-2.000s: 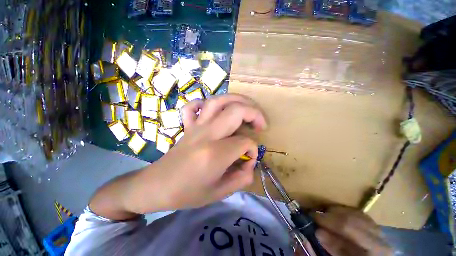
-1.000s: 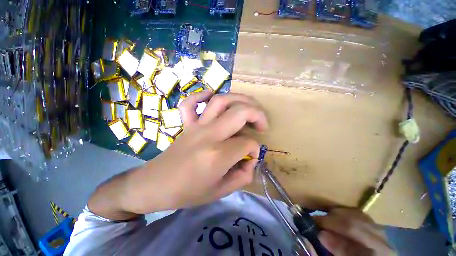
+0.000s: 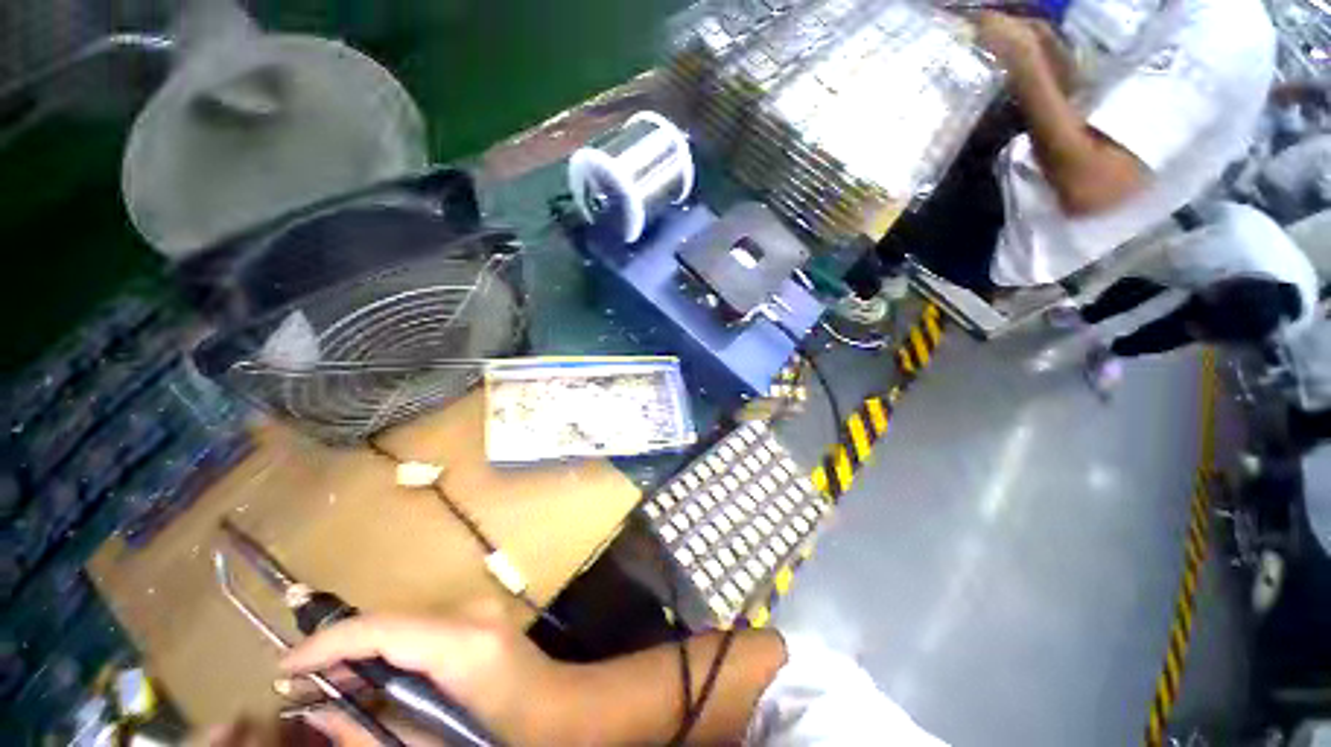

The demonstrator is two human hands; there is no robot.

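Note:
My right hand point(image 3: 467, 664) grips the black handle of the soldering iron point(image 3: 329, 610) at the bottom. The iron's thin metal tip points up and left over the tan cardboard point(image 3: 504, 504), with a curved silvery tube beside it. Part of my left hand point(image 3: 241, 734) seems to show at the bottom edge, blurred and cut off; what it holds is hidden. A few battery cells point(image 3: 132, 693) lie blurred at the lower left.
Behind the cardboard stand a fan point(image 3: 387, 343), a box of silvery material point(image 3: 584, 409) and a solder spool point(image 3: 635, 175) on a blue stand. A gridded tray point(image 3: 737, 518) lies right. A whitish hood point(image 3: 270, 139) is upper left. A person holds stacked trays point(image 3: 861, 102); others are beyond.
The view has swung to the right, bringing in the fan, spool, floor and people. The iron's tip now points away over the cardboard. The left hand has mostly left the picture.

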